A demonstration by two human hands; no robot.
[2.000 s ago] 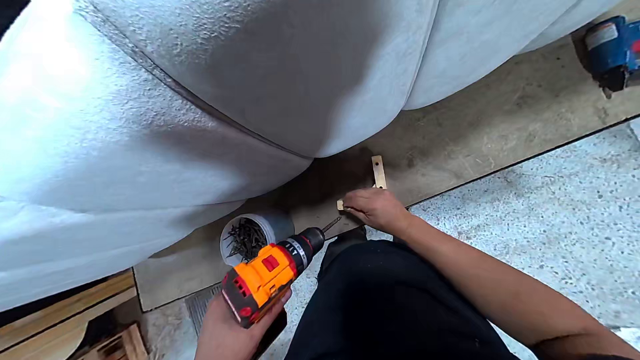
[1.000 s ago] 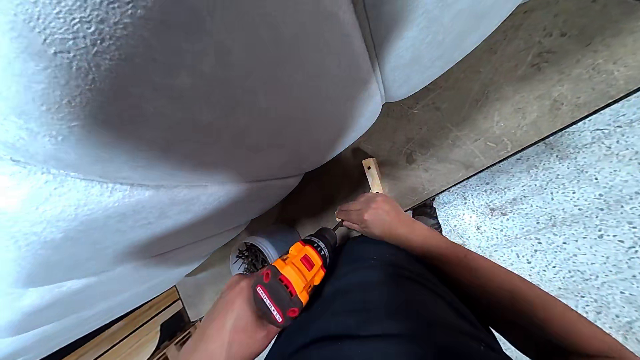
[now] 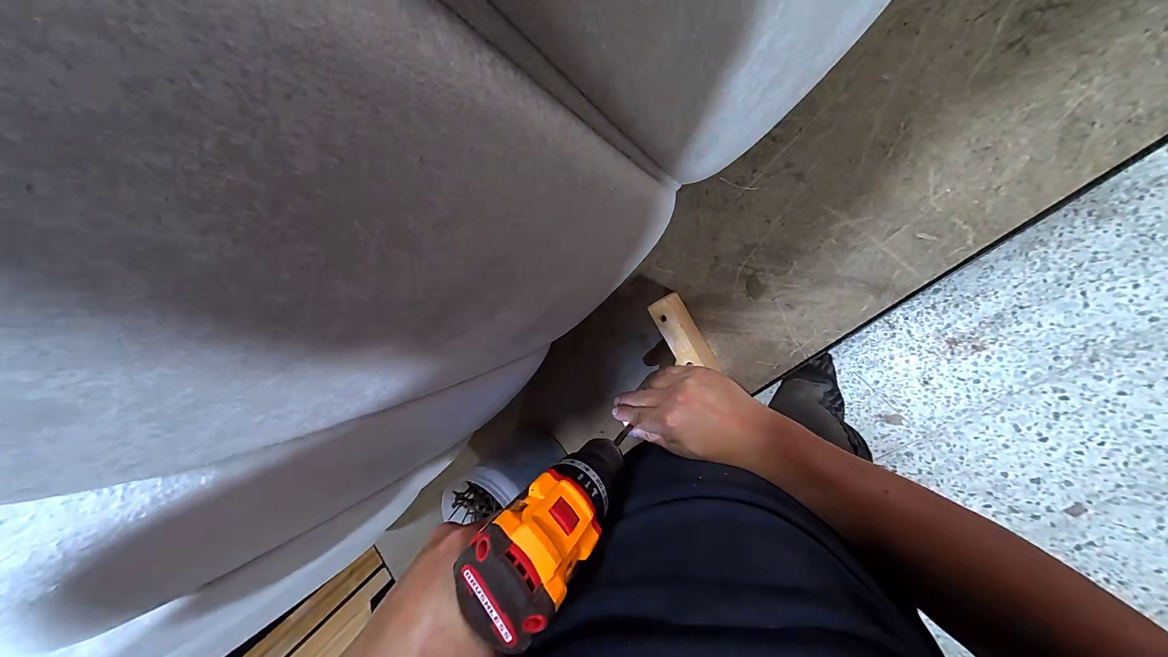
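Observation:
My left hand grips an orange and black cordless drill, its body hiding most of the fingers. The drill bit points up and right, its tip close to the fingertips of my right hand. That hand is closed around the near end of a light wooden piece with a dark hole near its far end. Whether the bit touches the wood or a screw is hidden by my fingers. A white bucket of screws or nails stands left of the drill, partly covered by it.
Large grey upholstered cushions bulge over the left and top. A brown board lies beneath, its dark edge along the speckled floor. A shoe is beside my right forearm. Wooden slats lie at the lower left.
The drill has stayed in my left hand with its bit close to my right fingers, which keep hold of the wooden piece. The view has shifted, and the blue tool seen earlier at the upper right is out of view.

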